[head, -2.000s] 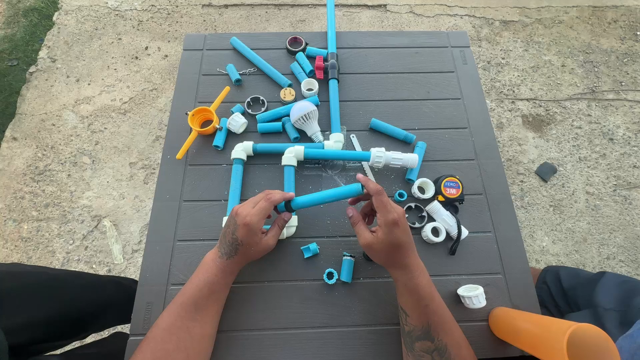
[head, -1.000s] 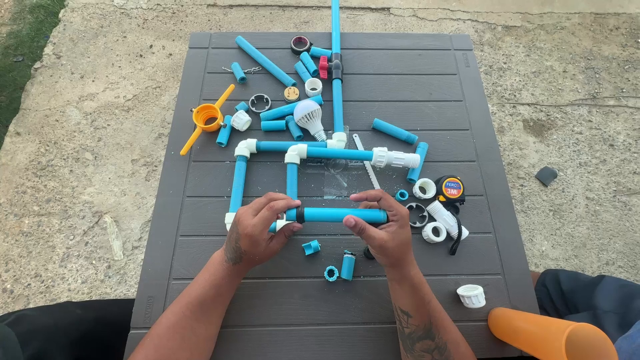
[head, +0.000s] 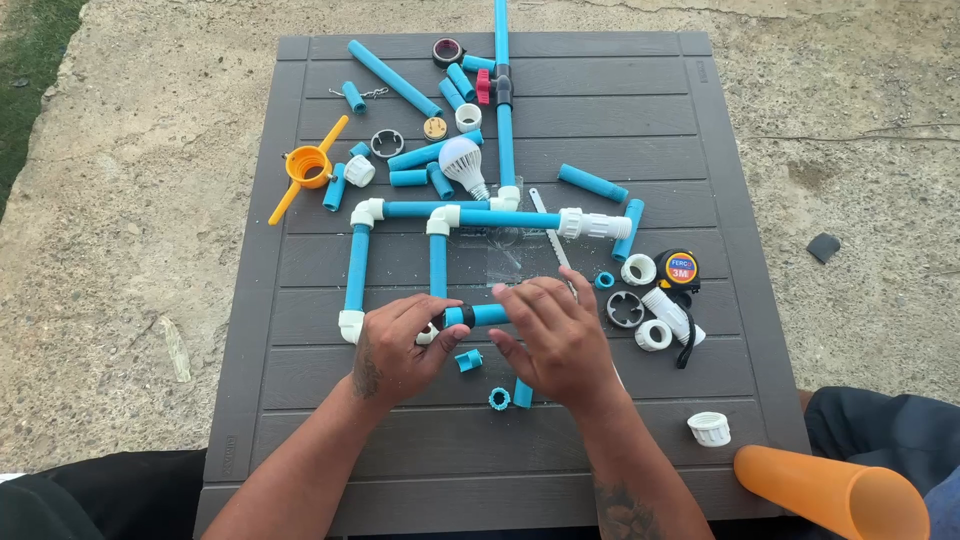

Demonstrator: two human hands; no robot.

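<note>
My left hand (head: 405, 341) grips the left end of a short blue PVC pipe (head: 491, 314), beside a black band around it. My right hand (head: 551, 334) is over the pipe's right part, fingers spread; whether it touches the pipe is hidden. Just beyond lies a blue pipe assembly (head: 358, 266) with white elbow fittings (head: 443, 219) and a white threaded coupling (head: 596, 224). A vertical blue pipe (head: 505, 142) with a black valve and red handle (head: 484, 87) joins at the back. Nearer me are a cut blue piece (head: 469, 361) and a notched blue ring (head: 499, 399).
Blue pipe offcuts (head: 394, 78), an LED bulb (head: 463, 166) and an orange tool with two handles (head: 308, 166) lie at the back left. A saw blade (head: 550, 229), tape measure (head: 677, 271) and white fittings (head: 639, 269) are right. An orange tube (head: 832, 491) stands near the right corner.
The held pipe went from tilted to level, then shifted left. My right hand, at the pipe's right end one second ago, has moved left over it with its fingers spread.
</note>
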